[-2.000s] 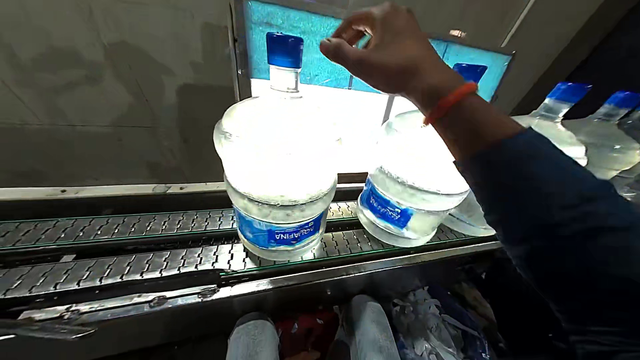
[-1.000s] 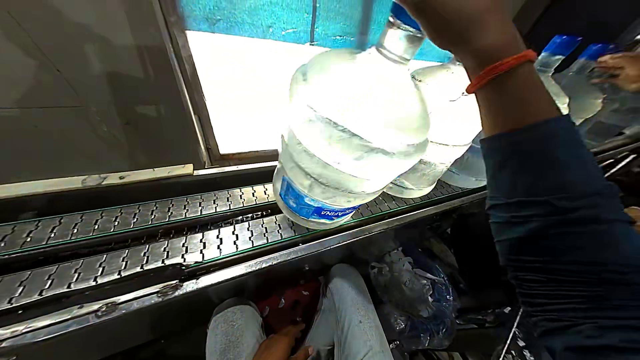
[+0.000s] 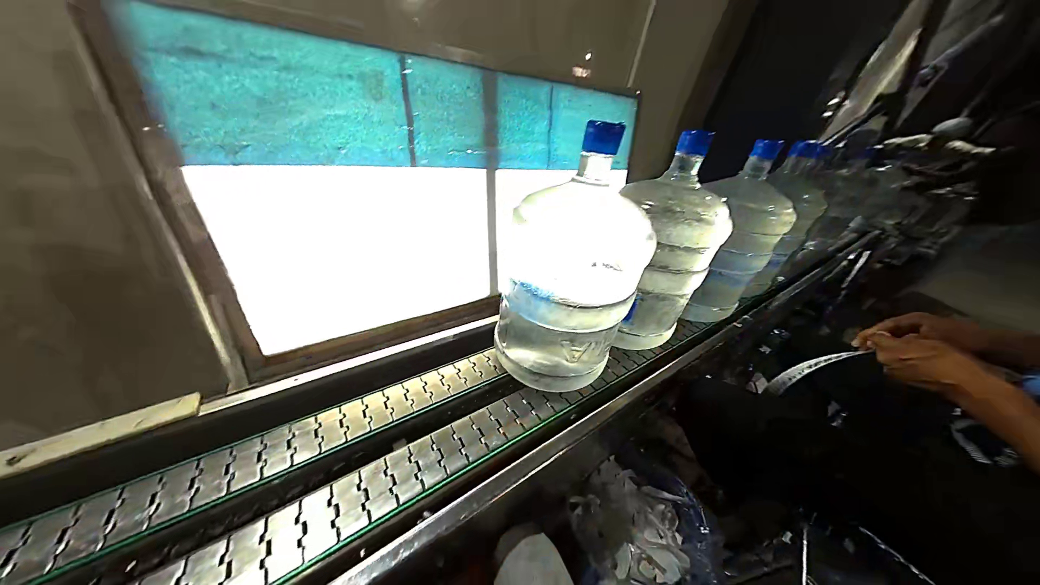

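Observation:
Neither of my hands is in view. The nearest large clear water jug (image 3: 573,284) stands upright on the slatted conveyor chain (image 3: 422,451), with a blue cap (image 3: 604,137) on its neck and nothing touching it from my side. Behind it a second blue-capped jug (image 3: 676,244) stands close by, followed by a third (image 3: 743,236) and several more in a row going back to the right. At the right, a co-worker's bare hands (image 3: 910,345) hold a thin pale strip (image 3: 812,370) between the fingers, apart from the jugs.
A metal rail (image 3: 487,487) edges the conveyor on my side. Beyond the belt is a bright backlit panel (image 3: 349,260) with a blue upper band. Below the rail, a container holds crumpled clear plastic scraps (image 3: 646,528), with my knee (image 3: 532,559) beside it.
My hand with the orange wristband, at the nearest jug's neck one second ago, has left the view. That jug, tilted then, now stands upright. The view has swung to the right.

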